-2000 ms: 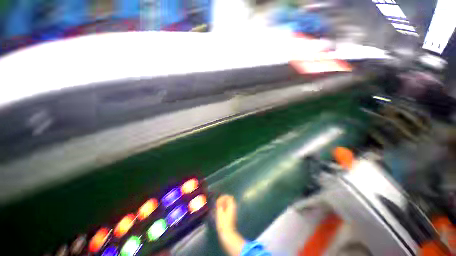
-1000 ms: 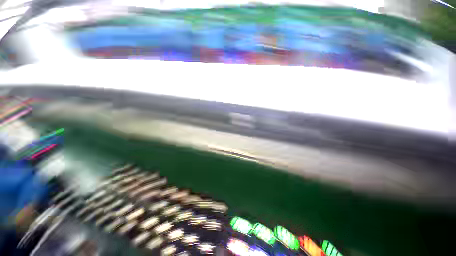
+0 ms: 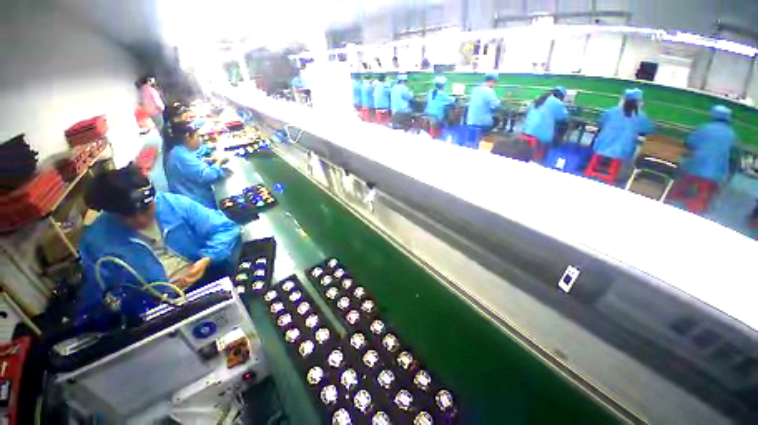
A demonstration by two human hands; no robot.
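Neither of my hands is in the picture. Black component trays (image 3: 322, 292) lie on the green-topped bench (image 3: 465, 349) in front of me, left of the raised ledge. They hold rows of unlit round units (image 3: 371, 358), silvery-white with dark detail. A smaller black tray (image 3: 264, 248) with similar discs lies beyond them, near a seated worker. Farther along, another black tray (image 3: 248, 202) holds discs showing orange and blue.
A white equipment case (image 3: 166, 365) stands at the lower left. A worker in a blue smock (image 3: 158, 236) sits just beyond it, another (image 3: 189, 170) farther back. Red trays (image 3: 29, 199) are stacked at left. A grey-white ledge (image 3: 499, 191) runs along the right.
The view has turned left and up along the bench and is sharper. The lit units and the hand seen two seconds ago are out of view. Workers and dim-disc trays now show clearly.
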